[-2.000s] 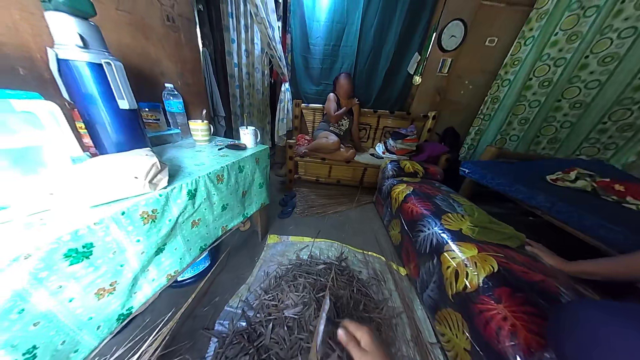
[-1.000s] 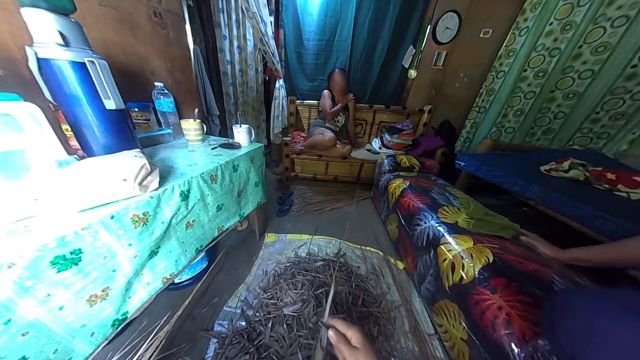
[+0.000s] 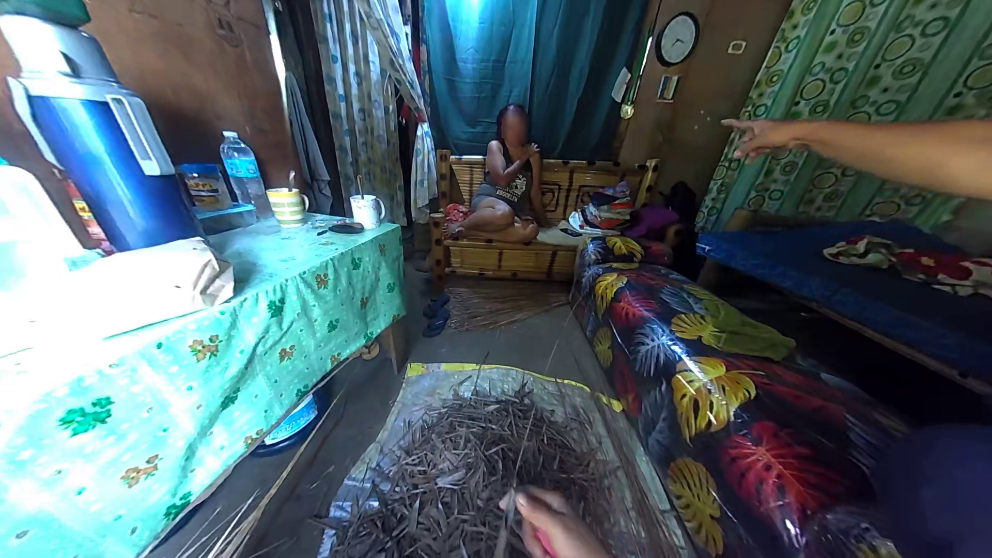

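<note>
My right hand [image 3: 554, 523] is at the bottom middle, low over a heap of dry brown leaf strips [image 3: 457, 457]. Thumb and fingers are closed on a thin dry stalk [image 3: 521, 457], which rises from the grip over the heap. A bit of pink shows under the fingers; what it is, I cannot tell. Under the heap lies a woven plastic sheet [image 3: 496, 373] with a yellow edge. My left hand is out of view.
A table with a green patterned cloth [image 3: 310, 310] stands left, bearing a blue flask [image 3: 116, 163] and cups. A plastic-covered floral cushion [image 3: 651, 341] runs along the right. Another person's arm [image 3: 868, 147] points in from the right. A person [image 3: 511, 178] sits on a bamboo bench [image 3: 504, 260].
The other person's arm at the right has risen from the floral cushion and now points left in the air. My right hand stays low over the heap.
</note>
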